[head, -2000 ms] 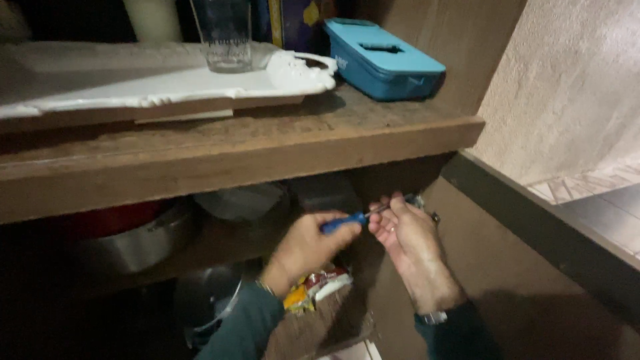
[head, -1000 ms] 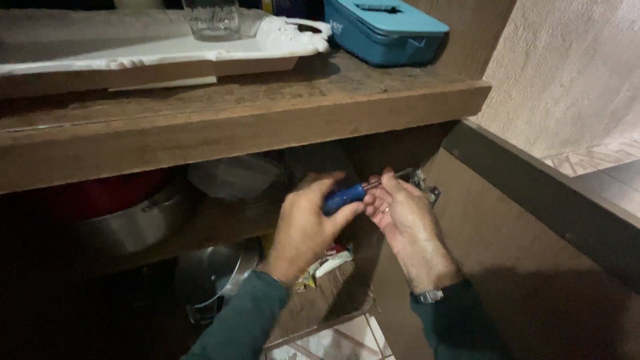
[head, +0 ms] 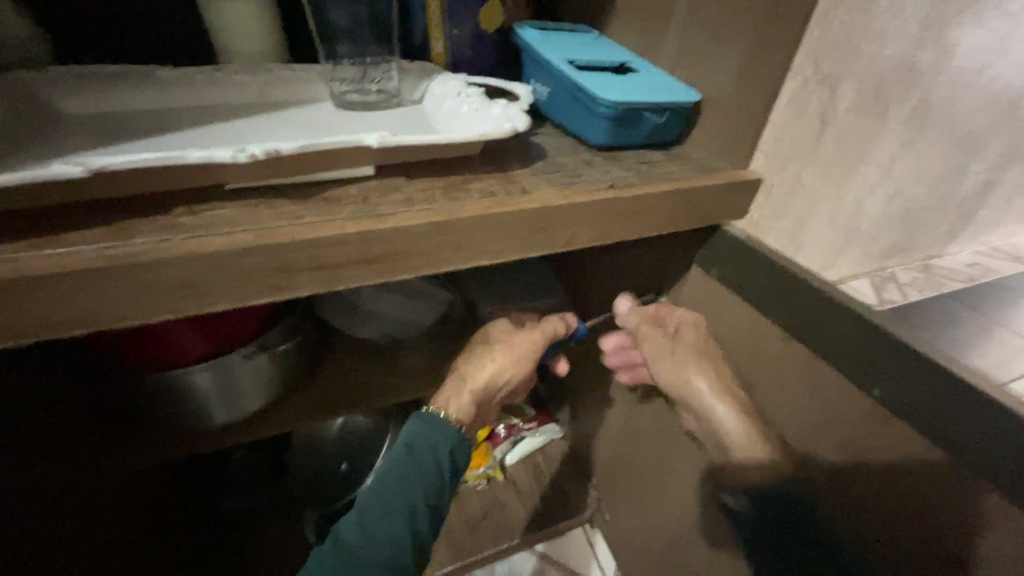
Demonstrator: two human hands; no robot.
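Note:
My left hand (head: 504,360) is closed around the blue handle of a screwdriver (head: 578,330), whose thin metal shaft points right. At the far end of the shaft, thumb and fingertips of my right hand (head: 664,344) pinch near the tip, beside the inner face of a brown cabinet door (head: 800,400). A small dark metal piece (head: 652,299) shows just past the right fingertips; it looks like part of a hinge, but is blurred and mostly covered. Both hands are below the wooden shelf (head: 400,232), inside the cabinet opening.
On the upper shelf stand a white ornate tray (head: 280,132), a drinking glass (head: 364,64) and a blue plastic box (head: 608,88). Below are a metal pot (head: 224,376), a glass lid (head: 340,452) and colourful packets (head: 512,444). A wall (head: 912,136) is at right.
The left hand has turned on the screwdriver and now covers most of its blue handle, which showed more before. The right hand stays by the door.

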